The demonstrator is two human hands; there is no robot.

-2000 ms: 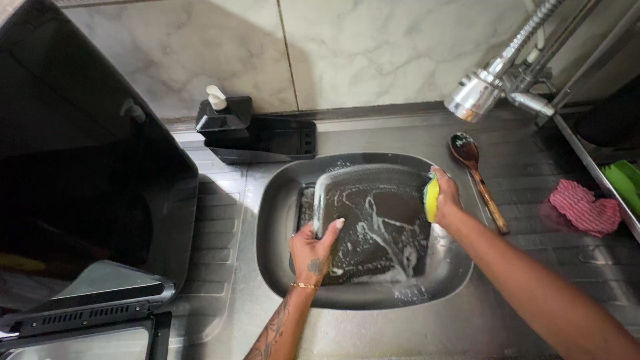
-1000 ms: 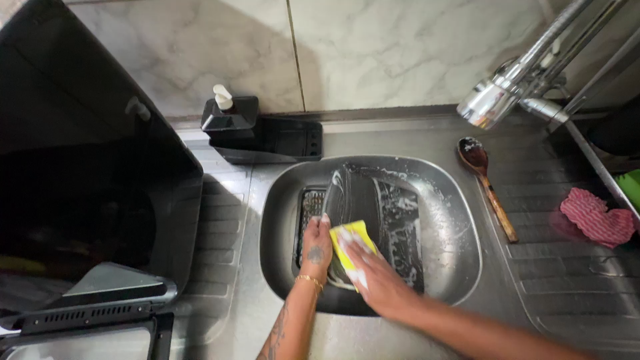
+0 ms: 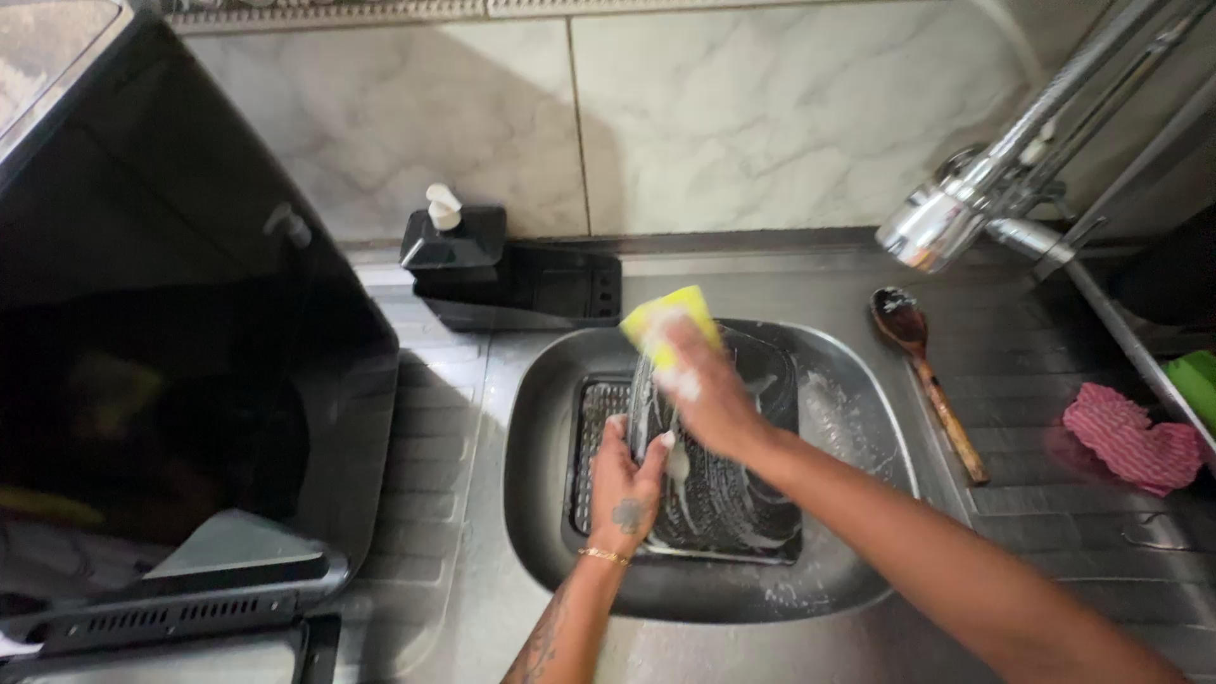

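Observation:
A clear, soapy glass panel or lid (image 3: 679, 465) is tilted over a dark textured tray (image 3: 598, 399) inside the steel sink basin (image 3: 850, 399). My left hand (image 3: 629, 484) grips its left edge, fingers behind and thumb in front. A foamy yellow sponge (image 3: 698, 306) is in my right hand (image 3: 708, 389), at the top edge of the panel; this hand is slightly blurred. Streaks of suds cover the panel, and more foam clings to the basin's right wall. My forearms hide parts of the basin's front rim.
Behind the basin stands a black soap dispenser (image 3: 456, 242) with a caddy (image 3: 570, 285). A large black appliance (image 3: 190, 313) fills the left. To the right lie a wooden spoon (image 3: 926, 380) and a pink striped cloth (image 3: 1130, 439), under a chrome faucet (image 3: 926, 228).
My right hand has moved the sponge from the lower part of the panel up to its top edge. Two seconds ago it was at the basin's right side. My left hand still holds the left edge.

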